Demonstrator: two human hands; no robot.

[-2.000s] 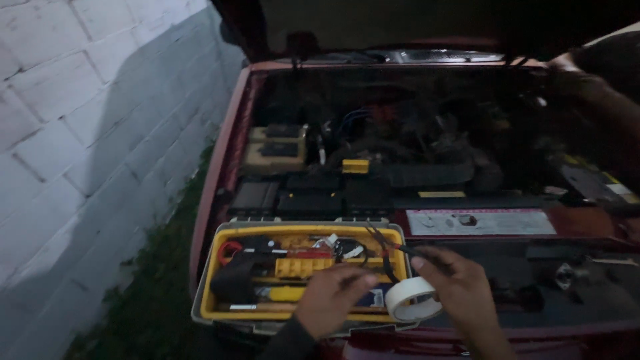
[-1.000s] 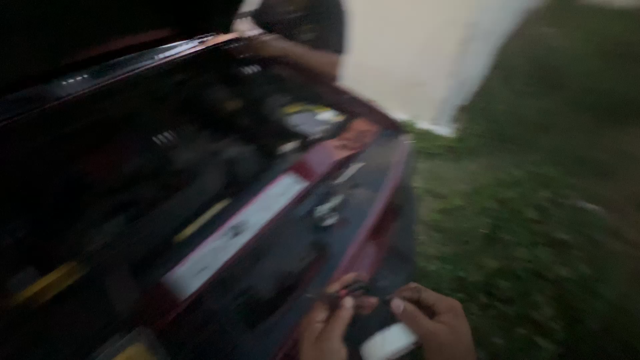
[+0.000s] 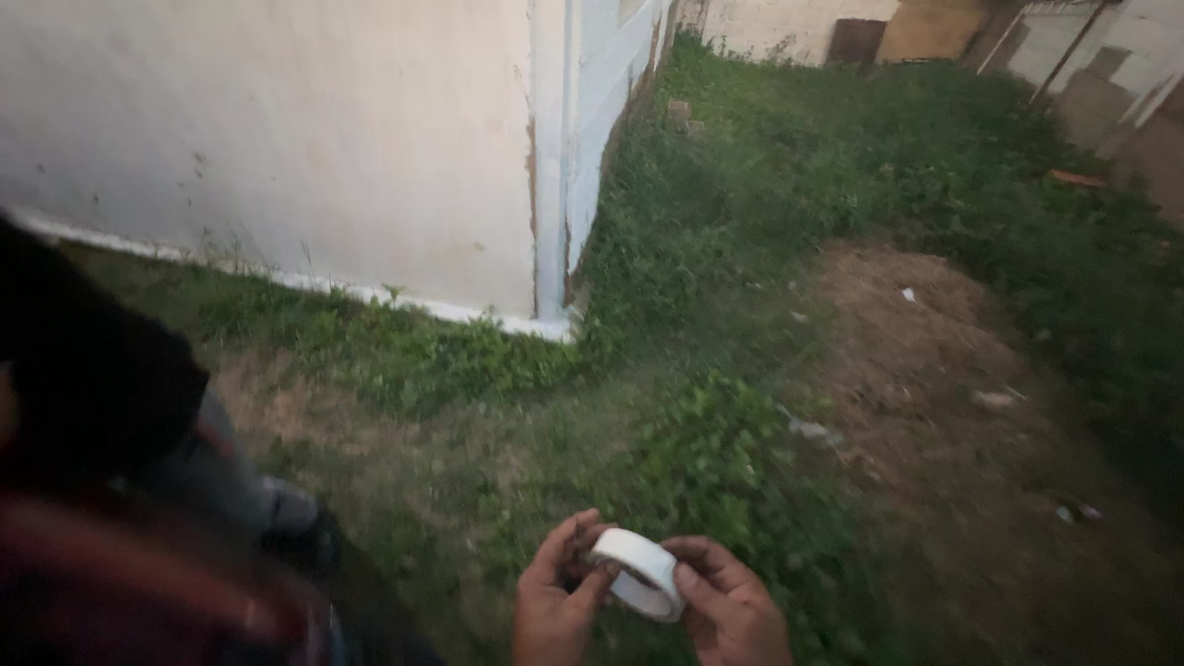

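A roll of white tape (image 3: 638,560) is held between my two hands at the bottom middle of the head view. My left hand (image 3: 562,592) grips its left side, with the thumb at the hole of the roll. On the right side, the fingers and thumb of my right hand (image 3: 726,597) pinch the rim. Whether a loose end of tape is raised cannot be told.
A person in dark clothing (image 3: 102,370) is at the left, beside a blurred red car part (image 3: 139,573). Behind stands a pale wall (image 3: 370,157) with a corner. Grass (image 3: 731,444) and a brown patch of ground (image 3: 911,342) lie ahead.
The view has swung right, from the open engine bay and yellow toolbox to the grass. Both hands now hold the tape roll; two seconds ago dark strands also showed at my fingers.
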